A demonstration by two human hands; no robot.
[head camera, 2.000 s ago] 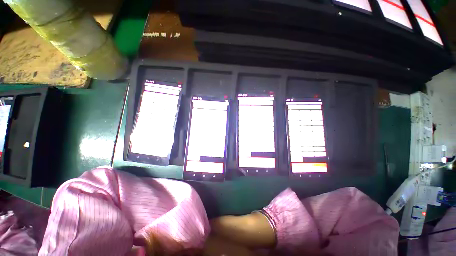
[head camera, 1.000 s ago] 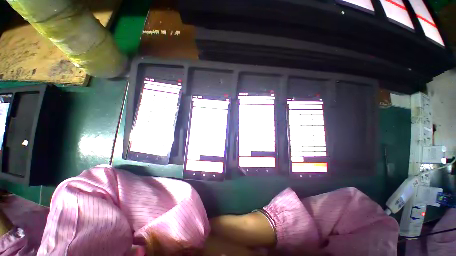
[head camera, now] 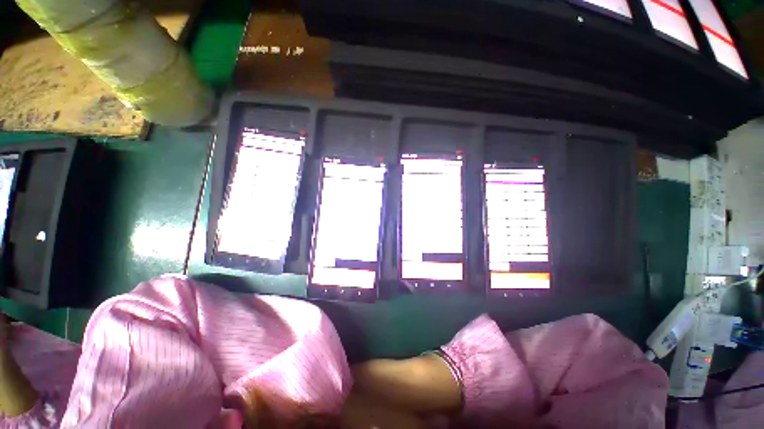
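Several smartphones with lit white screens lie in side-by-side slots of a black tray (head camera: pixel 595 285). The leftmost phone (head camera: pixel 261 197) is tilted; the others, including the second (head camera: pixel 348 226) and third (head camera: pixel 431 219), lie nearly straight. The rightmost phone (head camera: pixel 517 226) shows lines of text and an orange band. The tray's far right slot holds no phone. My arms are crossed at the bottom of the view in pink striped sleeves. A bare wrist with a band shows at my right cuff. My hands are mostly hidden by the sleeves and the lower edge, and their fingers cannot be made out.
Stacked black trays (head camera: pixel 503 80) stand behind, with red-banded screens on top. A wrapped post (head camera: pixel 134 63) and worn board (head camera: pixel 50 92) are back left. Another tray (head camera: pixel 59 226) is left. A power strip (head camera: pixel 704 209) with plugs is right. Another person's arm (head camera: pixel 17 377) shows lower left.
The rightmost phone's screen shows more lines of text. Another person's arm has come further into view at the lower left. My arms have not visibly moved.
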